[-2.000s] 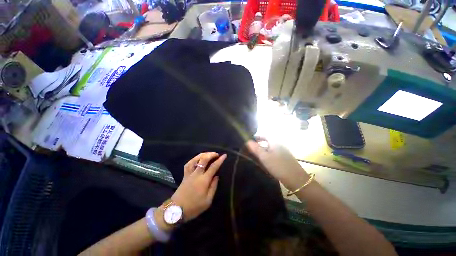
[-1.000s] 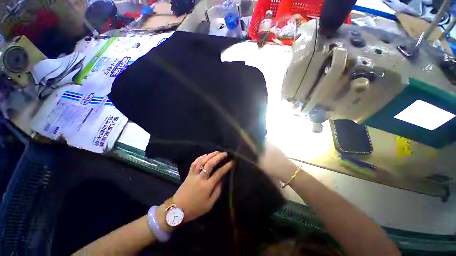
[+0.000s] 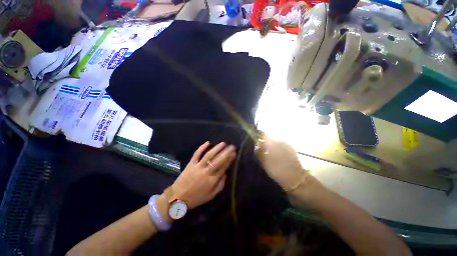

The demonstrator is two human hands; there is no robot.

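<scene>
A large matt black fabric piece (image 3: 185,82) lies on the white tabletop and hangs over its front edge towards my lap. My left hand (image 3: 205,175) rests on its lower part, fingers a little spread. My right hand (image 3: 278,160) is at the fabric's right edge, left of the lit needle area, with its fingertips blurred; whether it pinches the fabric cannot be told. The cream sewing machine (image 3: 346,60) stands to the right. Its needle area is washed out by the bright lamp.
A phone (image 3: 357,128) and a thin pen-like item (image 3: 362,159) lie below the machine head. Flattened printed packaging (image 3: 77,112) lies left. A red basket (image 3: 285,17) stands behind. A blue basket (image 3: 20,200) is at lower left, with black material beside it.
The view has shifted, so the machine appears further right and the fabric higher. My left hand's fingers have spread slightly on the fabric. My right hand stays near the fabric's right edge.
</scene>
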